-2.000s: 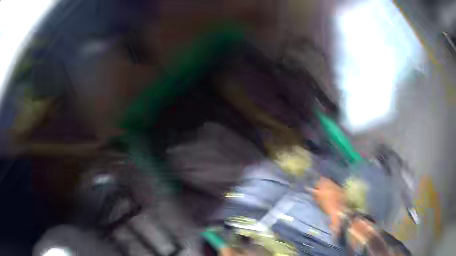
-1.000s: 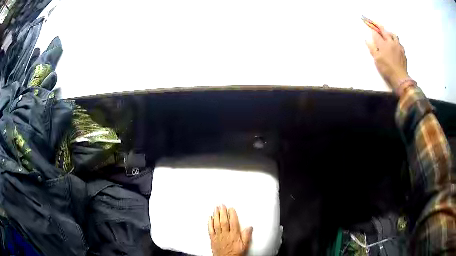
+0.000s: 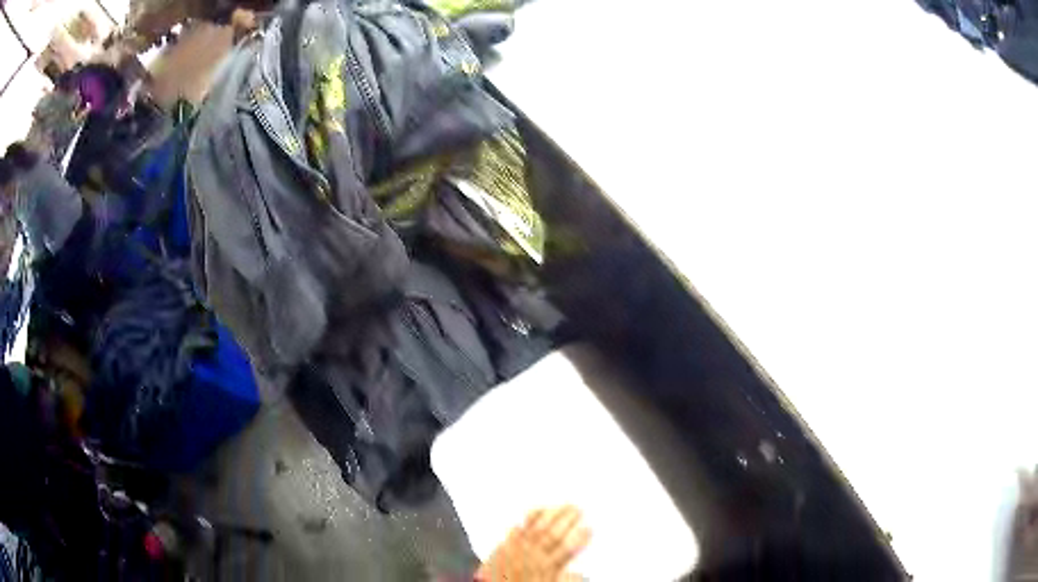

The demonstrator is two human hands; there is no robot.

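A white stool or chair seat (image 3: pixel 569 455) with rounded corners lies at the lower middle. My left hand (image 3: pixel 535 548) rests on its lower part, back up, holding nothing, and is cut off by the bottom edge. My right hand is out of the picture. A pile of grey-black denim jackets (image 3: pixel 302 216) with yellow-green fringe (image 3: pixel 501 193) hangs beside the table and reaches down to the stool's upper left side.
The large white worktable (image 3: pixel 797 227) fills the right, its edge running diagonally above a dark gap. A blue bag or cloth (image 3: pixel 222 398) and dark heaps lie on the left over grey floor (image 3: pixel 273 512). Dark denim (image 3: pixel 996 34) shows at the top right corner.
The view has swung left and tilted, bringing the jacket pile to the upper middle. My right hand with the orange-handled snips has left the picture. My left hand stays on the stool.
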